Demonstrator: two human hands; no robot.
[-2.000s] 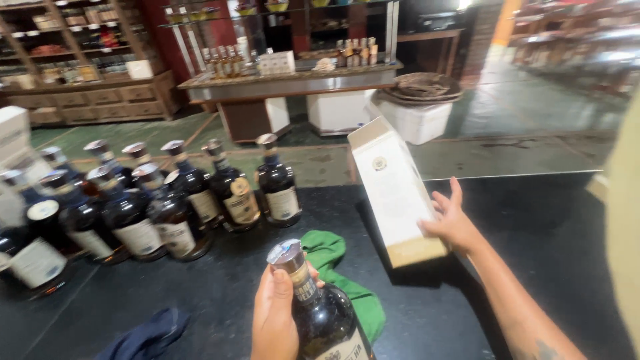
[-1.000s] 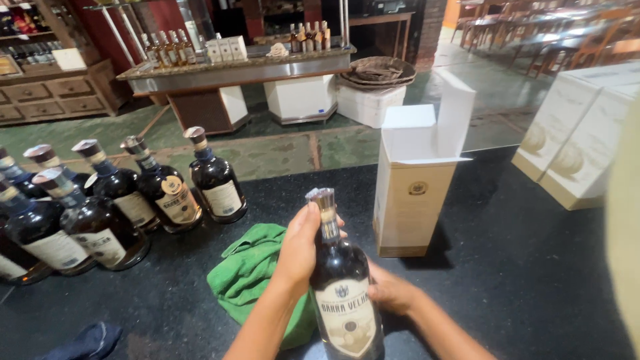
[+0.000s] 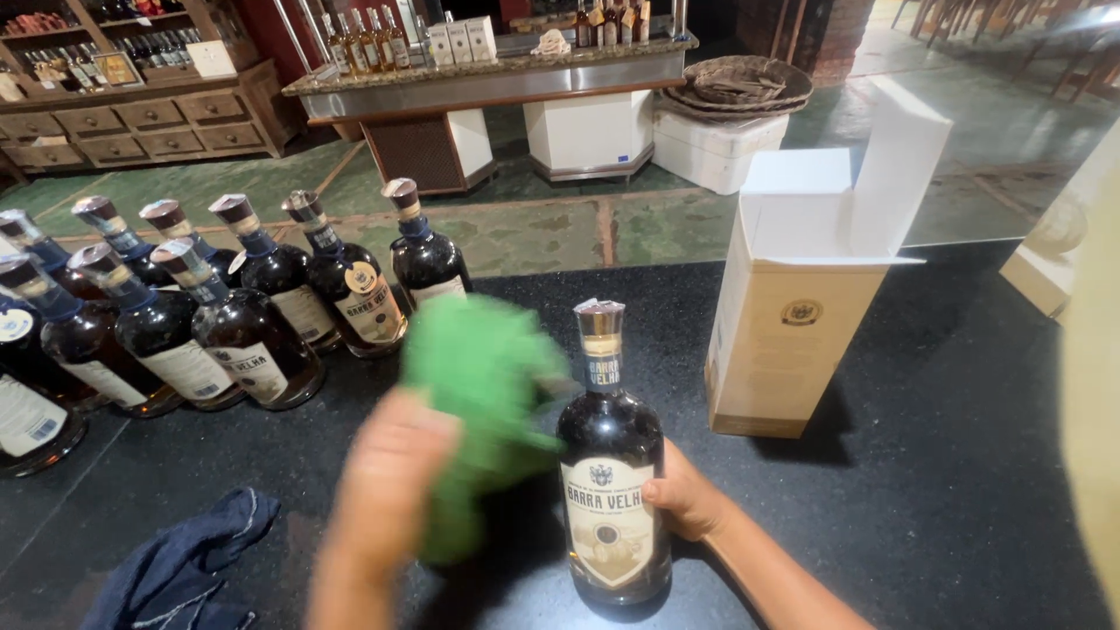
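A dark glass liquor bottle [image 3: 612,490] with a cream label and a capped neck stands upright on the black countertop. My right hand [image 3: 687,494] grips its body from the right side. Left of the bottle, my left hand [image 3: 394,477], blurred by motion, holds a bunched green cloth [image 3: 481,385] above the counter. Behind and to the right of the bottle, a tan and white carton [image 3: 787,350] stands upright with its top flaps up.
Several similar bottles [image 3: 249,341] stand grouped at the left. A dark blue cloth [image 3: 188,560] lies at the near left. Part of another carton [image 3: 1067,236] shows at the right edge. Beyond the counter are a display stand [image 3: 499,86] and baskets [image 3: 744,83] on a white box.
My left hand has let go of the bottle's neck and lifted the green cloth off the counter. My right hand, on the carton two seconds ago, is on the bottle. The carton's top is open.
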